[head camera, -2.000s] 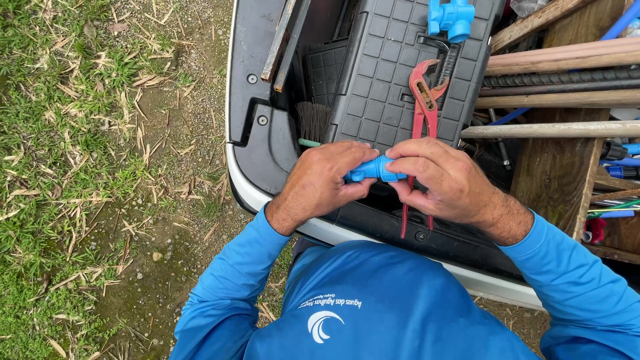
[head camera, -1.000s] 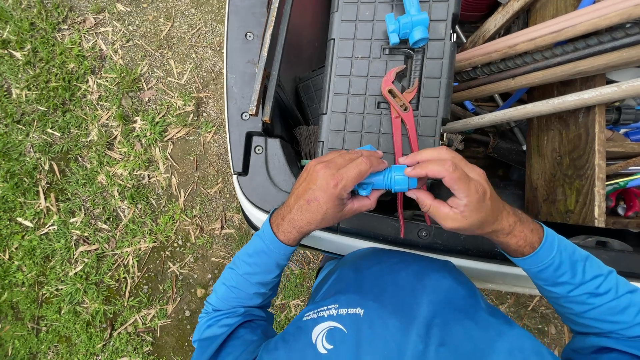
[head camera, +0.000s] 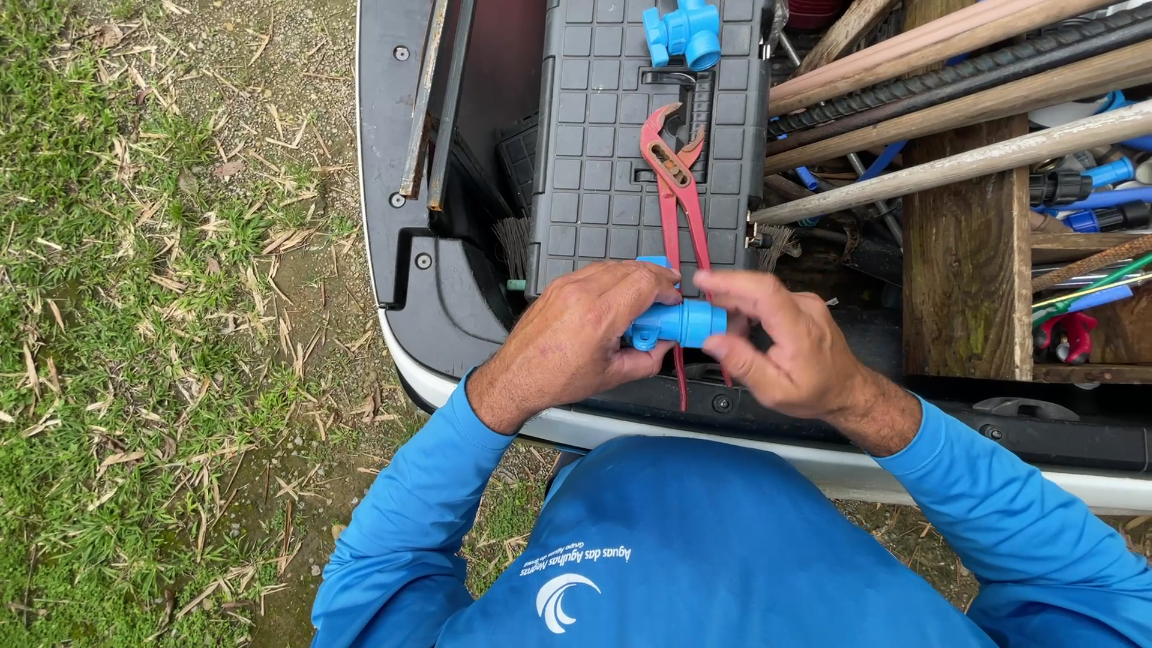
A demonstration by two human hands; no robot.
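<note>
My left hand (head camera: 585,337) grips a blue plastic pipe fitting (head camera: 688,324), its round end pointing right and part of it hidden under my fingers. Just right of that end is my right hand (head camera: 787,346), thumb and fingers apart; it looks slightly blurred, and no object shows between them. Red slip-joint pliers (head camera: 679,193) lie jaws-up on the ribbed lid of a black plastic toolbox (head camera: 594,162), their handles running down behind the fitting and my hands. Another blue plastic fitting (head camera: 688,36) sits on the lid above the pliers.
Wooden poles (head camera: 954,162) and a ribbed steel bar (head camera: 954,72) lie across the vehicle's cargo bed at right, over a wooden plank (head camera: 967,252) and loose pipe parts. Metal bars (head camera: 441,108) rest at left. The white vehicle edge (head camera: 594,427) runs between my torso and the toolbox.
My right hand has let go of the fitting's round end and moved a little to the right. The fitting remains in my left hand. The view has shifted somewhat.
</note>
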